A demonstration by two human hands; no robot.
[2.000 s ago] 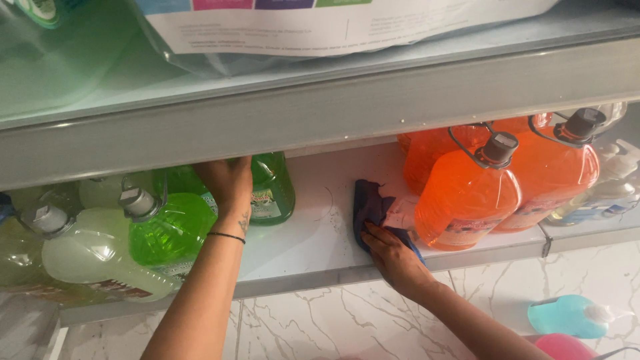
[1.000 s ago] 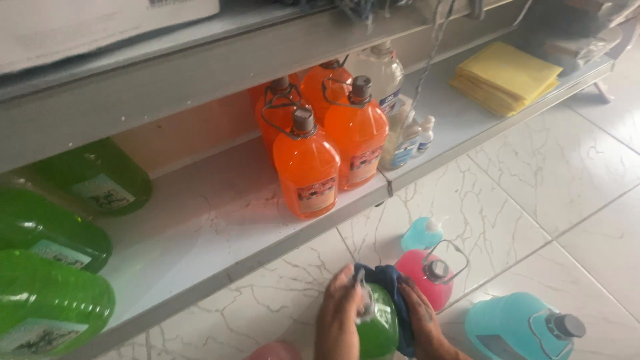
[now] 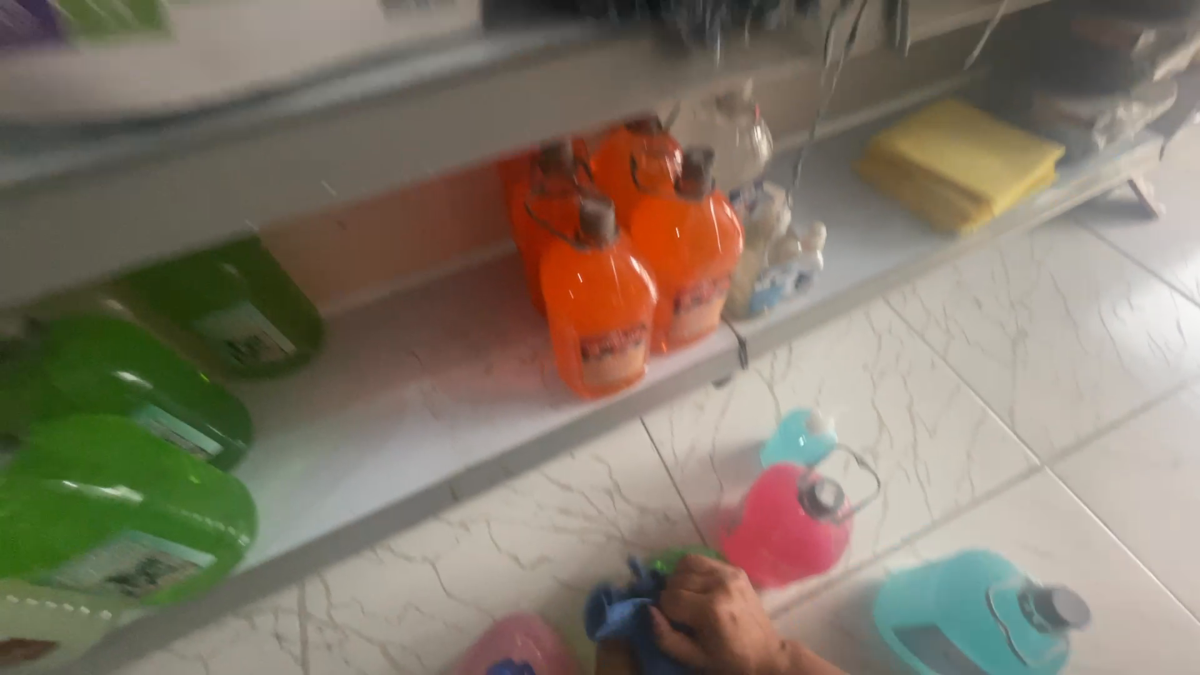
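Note:
At the bottom centre of the head view, my right hand point(image 3: 717, 609) grips a blue cloth point(image 3: 630, 609) against a green bottle point(image 3: 682, 561), which is mostly covered. Only a small patch of my left hand point(image 3: 614, 658) shows beside the cloth; its fingers and hold are hidden. A bottle of pink liquid point(image 3: 787, 525) with a grey cap and wire-like handle stands just right of the hands. Another pink container point(image 3: 520, 647) is to their left, cut off by the frame edge.
Orange bottles point(image 3: 600, 319) and a stack of yellow cloths point(image 3: 961, 159) sit on the low shelf point(image 3: 394, 403), with green bottles point(image 3: 131, 516) at its left. On the marbled tile floor point(image 3: 937, 403) are a large turquoise bottle point(image 3: 975, 609) and a small turquoise one point(image 3: 797, 438).
Two seconds ago my left hand was at a green bottle on the shelf and my right hand held the cloth there. Both hands are now low over the floor. The view has swung right.

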